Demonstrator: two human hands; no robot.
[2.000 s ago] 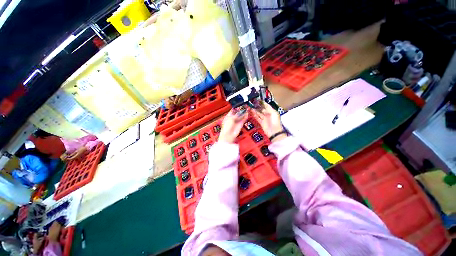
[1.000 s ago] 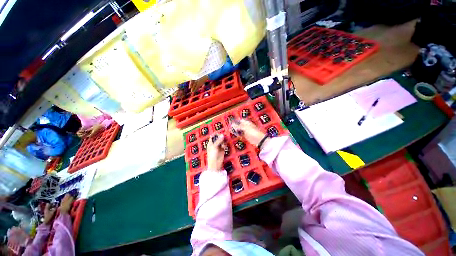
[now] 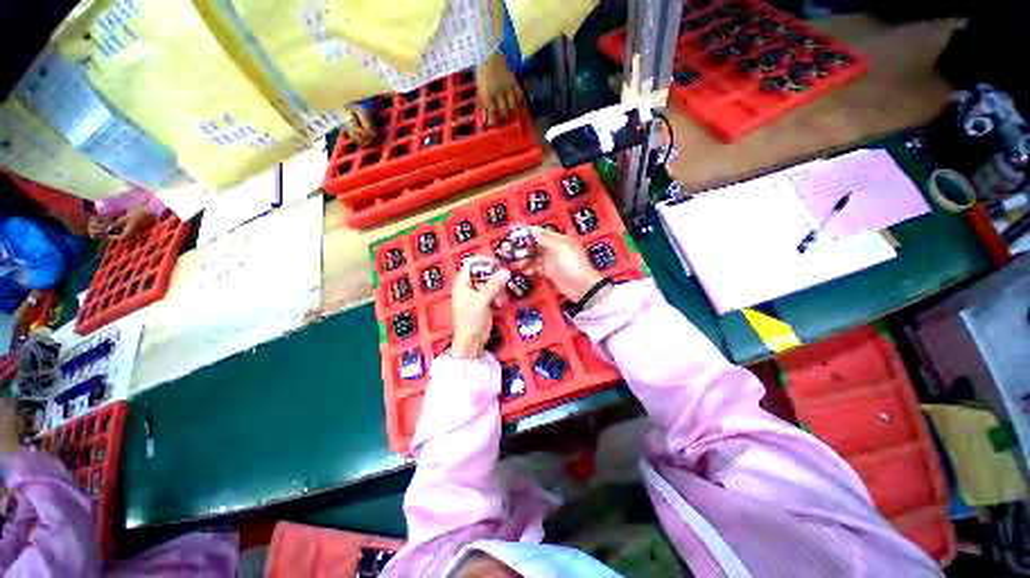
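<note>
My left hand (image 3: 478,303) holds a small dark electronic unit (image 3: 482,271) with a pale top between its fingertips, above the middle of the red compartment tray (image 3: 441,321). My right hand (image 3: 561,269) holds another small unit (image 3: 520,243) close beside it, and wears a dark wrist band. Many of the tray's pockets hold dark units, and some pockets are bare. My hands hide some of the middle pockets.
A post-mounted device (image 3: 596,133) on a silver post (image 3: 647,107) stands behind the tray. Stacked red trays (image 3: 446,165), with another person's hands over them, lie behind. Papers (image 3: 734,251) and a pen (image 3: 825,221) lie right; a filled red tray (image 3: 723,96) is far right.
Both hands were up at the post-mounted device, then came down over the tray. They now hold units close together above its middle. The view has tilted down.
</note>
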